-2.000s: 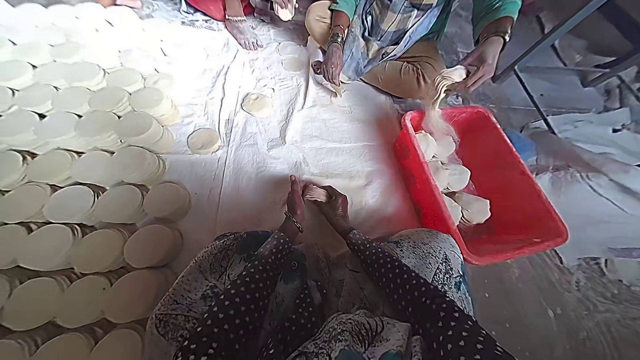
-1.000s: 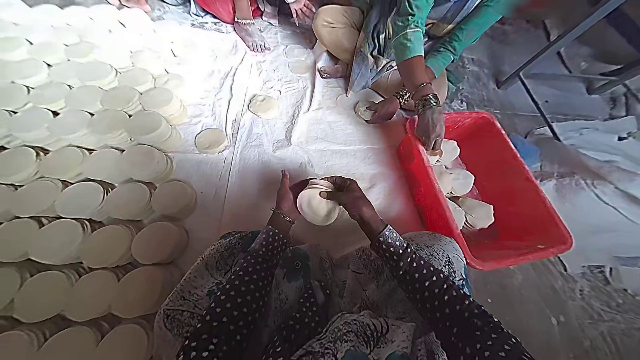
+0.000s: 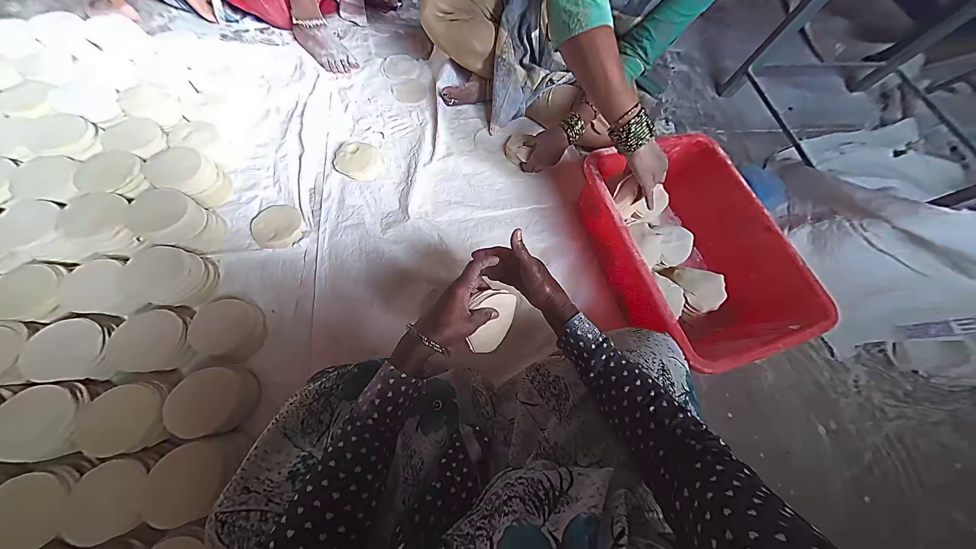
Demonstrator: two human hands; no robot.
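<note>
A small stack of thin, pale dough discs (image 3: 492,320) is held in my left hand (image 3: 457,305), tilted over my lap, with the thumb across its face. My right hand (image 3: 530,274) is just right of the stack, thumb raised and fingers stretched toward the fingertips of my left hand; its palm shows no disc. Whether its fingertips touch the stack's top edge cannot be told. Beyond both hands lies the white cloth (image 3: 366,252), and single thin discs (image 3: 277,226) rest on it to the left.
Many overlapping stacks of discs (image 3: 164,274) cover the left side. A red plastic tub (image 3: 762,252) at the right holds folded dough pieces (image 3: 698,286). A co-worker's hand (image 3: 648,171) reaches into it; the other touches a disc (image 3: 520,149) on the cloth. Metal legs (image 3: 770,46) stand behind.
My right hand has let go of the disc stack, which both hands held a second ago. The co-worker's one hand, over the tub's edge two seconds ago, is now down inside it.
</note>
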